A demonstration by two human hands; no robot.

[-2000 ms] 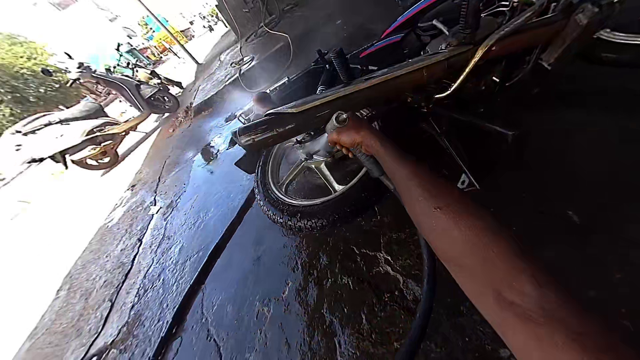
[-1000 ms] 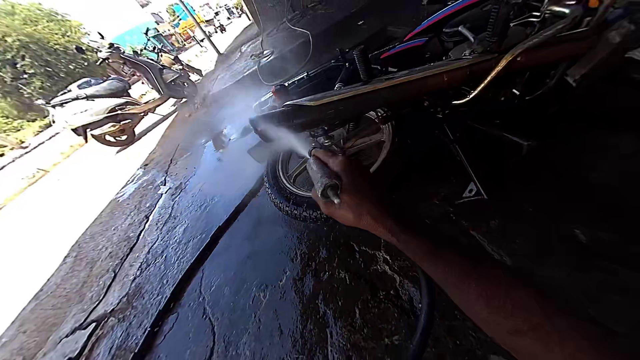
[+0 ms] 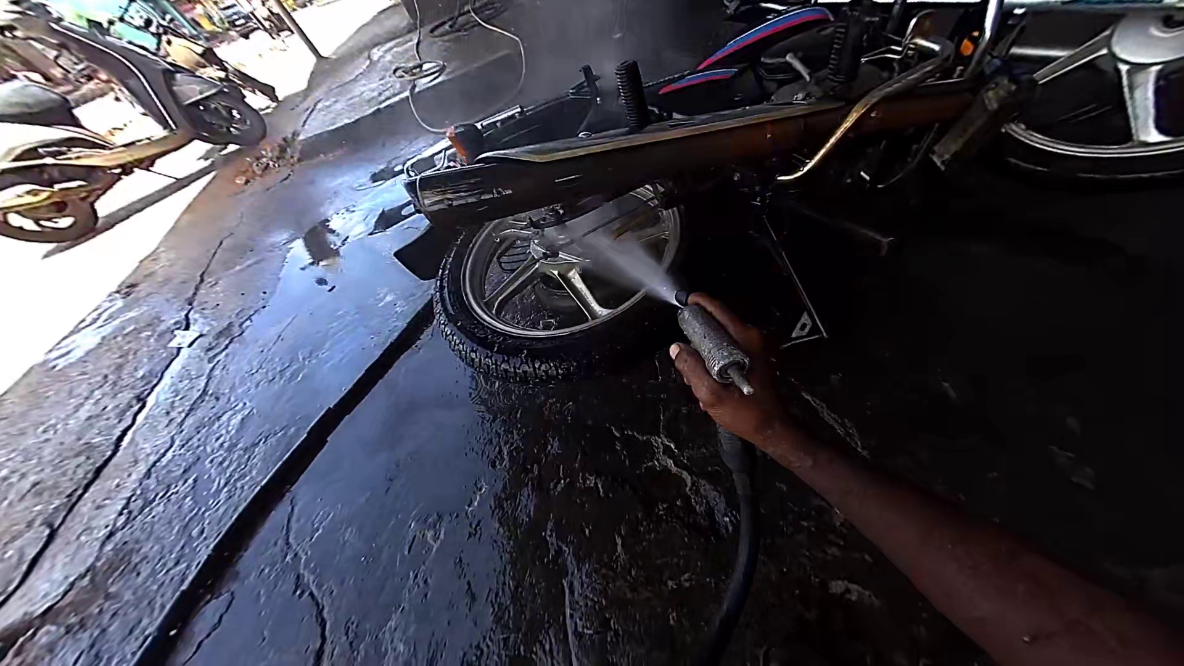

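Note:
My right hand (image 3: 740, 384) is closed around a metal spray gun (image 3: 712, 342), with a black hose (image 3: 747, 536) running down from its grip. A jet of water leaves the nozzle toward the hub and spokes of the motorcycle's rear wheel (image 3: 564, 277). The motorcycle (image 3: 758, 83) leans or lies at an angle in the view, with its long exhaust silencer (image 3: 629, 162) above the wheel. The hand is to the lower right of the wheel and does not touch it. My left hand is not in view.
Wet, cracked concrete (image 3: 370, 518) spreads below and left of the wheel, crossed by a dark groove (image 3: 305, 444). A parked scooter (image 3: 139, 111) stands at the upper left. A thin looped cable (image 3: 421, 69) lies beyond the motorcycle. Its side stand (image 3: 795, 277) shows right of the wheel.
The spray gun has moved away from the silencer's end, down and right of the wheel. Its jet now reaches the wheel's hub; one second ago it passed near the silencer's end.

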